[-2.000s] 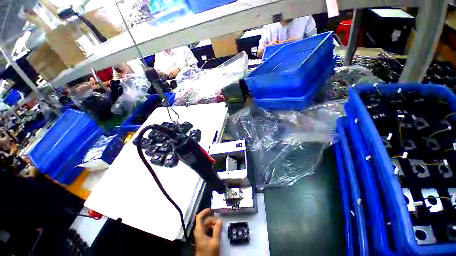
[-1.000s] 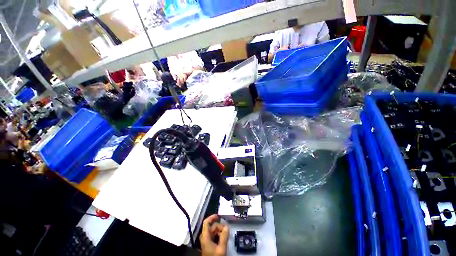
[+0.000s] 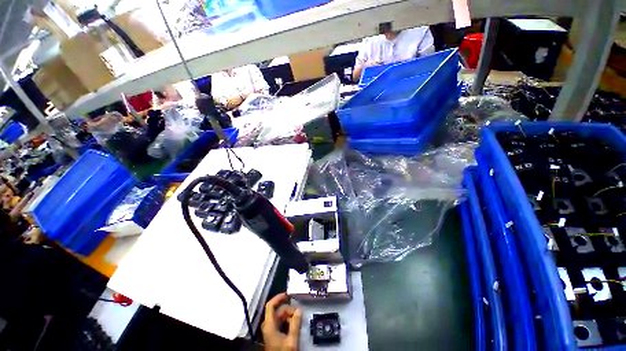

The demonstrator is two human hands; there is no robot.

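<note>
A small black housing unit (image 3: pixel 325 328) lies on the light plate (image 3: pixel 353 317) at the bottom centre. My left hand (image 3: pixel 281 325) is just left of it, fingers bent and apart, not touching it and holding nothing visible. The lower part of this hand is cut off by the frame edge. The black electric screwdriver (image 3: pixel 264 223) hangs tilted, its lower end at the near end of the white-grey screw feeder (image 3: pixel 320 281). No hand is seen on it. My right hand is not in view.
Black units (image 3: pixel 221 200) lie grouped on the white board (image 3: pixel 185 271) at left. A clear plastic bag (image 3: pixel 391 212) lies right of the feeder. A full blue tray (image 3: pixel 528 236) tops a stack at right. Empty blue trays (image 3: pixel 401 103) stand behind. A person (image 3: pixel 395 46) sits across.
The whole view shifted right and then back as the camera moved. My left hand stays beside the unit; the unit and screwdriver show no clear movement of their own.
</note>
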